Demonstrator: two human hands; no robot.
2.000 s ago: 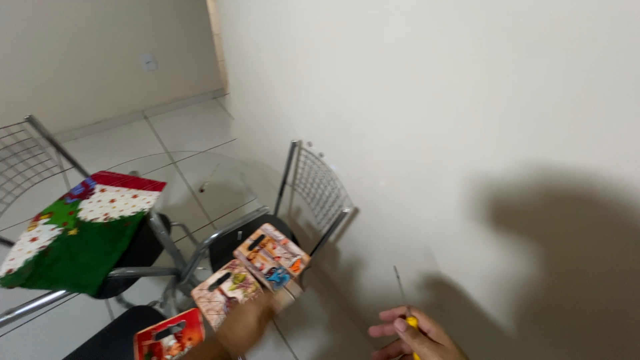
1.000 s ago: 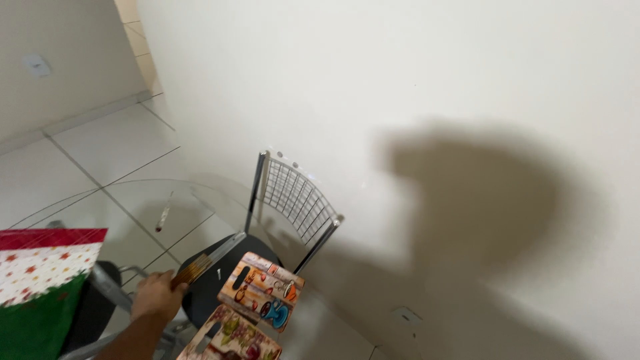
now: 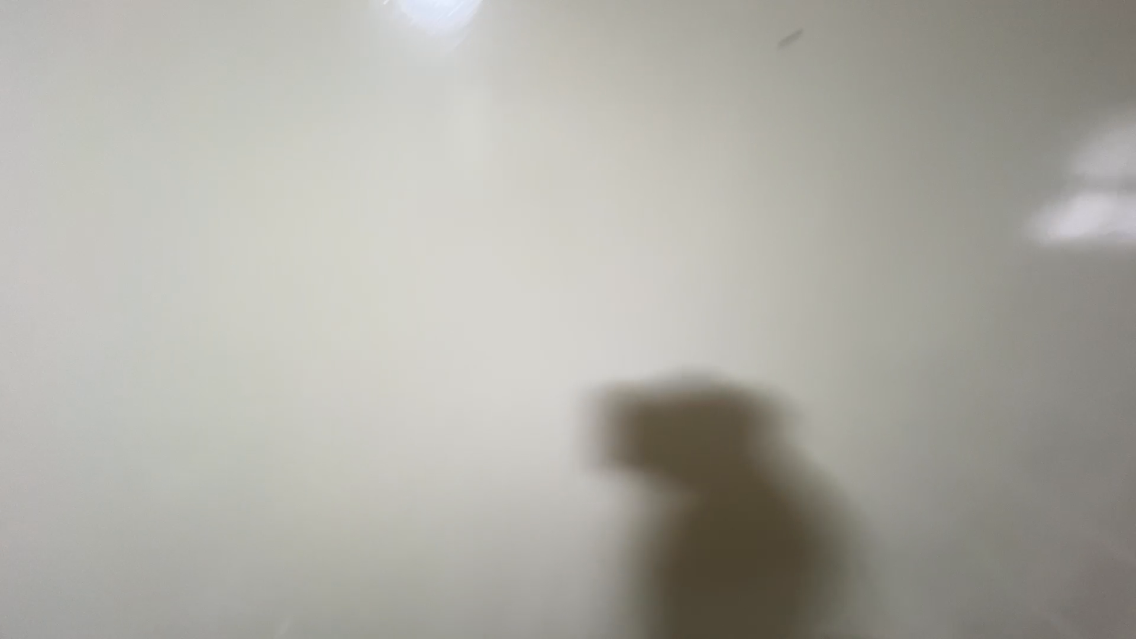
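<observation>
Neither my left hand nor my right hand shows in the head view, so what they hold or touch is hidden. A pale, blurred wall fills the picture. On it, right of the middle and reaching the bottom edge, falls a dark shadow that looks like a head and shoulders outline.
A small dark mark lies on the wall near the top. Bright glare shows at the top left of the middle and at the right edge.
The view has swung a long way, onto the wall. The glass table, the wire-backed chair, the patterned boards, the cloth and the hand seen earlier are out of view.
</observation>
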